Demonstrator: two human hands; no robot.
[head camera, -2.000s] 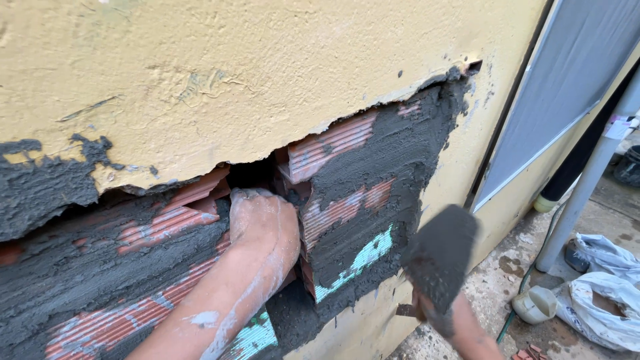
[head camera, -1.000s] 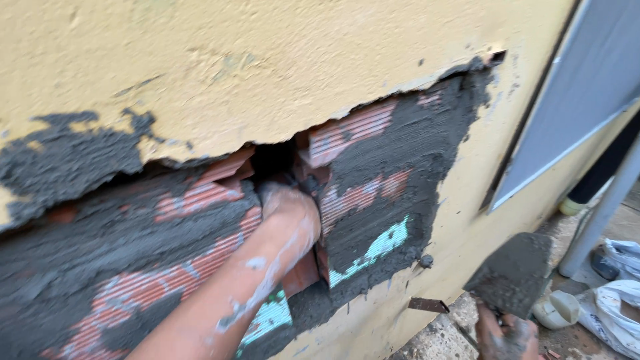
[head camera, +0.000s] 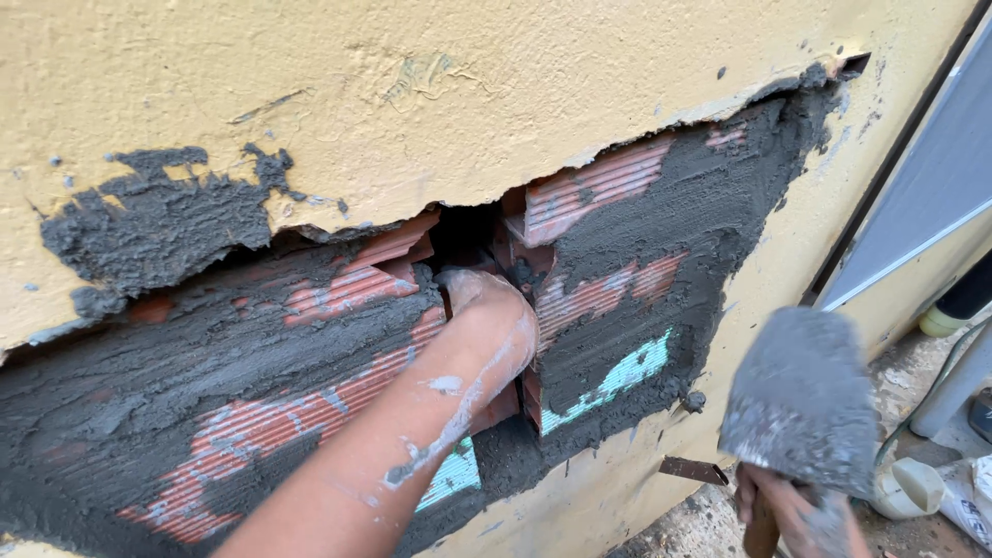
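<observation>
My left hand (head camera: 492, 310) reaches into the gap between ribbed clay bricks in an opening of the yellow plastered wall (head camera: 372, 93). Its fingers are hidden inside, so whether they hold anything does not show. Right of the gap, the hollow clay brick (head camera: 593, 190) is partly coated with wet grey mortar (head camera: 721, 201); more mortar covers the bricks at left. At lower right my right hand (head camera: 798, 504) grips the wooden handle of a trowel (head camera: 802, 399), whose blade is coated with mortar and points up.
A short metal piece (head camera: 694, 470) sticks out of the wall below the opening. A grey panel (head camera: 922, 186) runs along the right. On the ground at lower right are a whitish plastic container (head camera: 907, 490), a grey pipe (head camera: 957, 384) and a white bag (head camera: 961, 504).
The trowel blade, lower and tilted to the right a second ago, is now raised and upright. My left hand stays in the gap throughout.
</observation>
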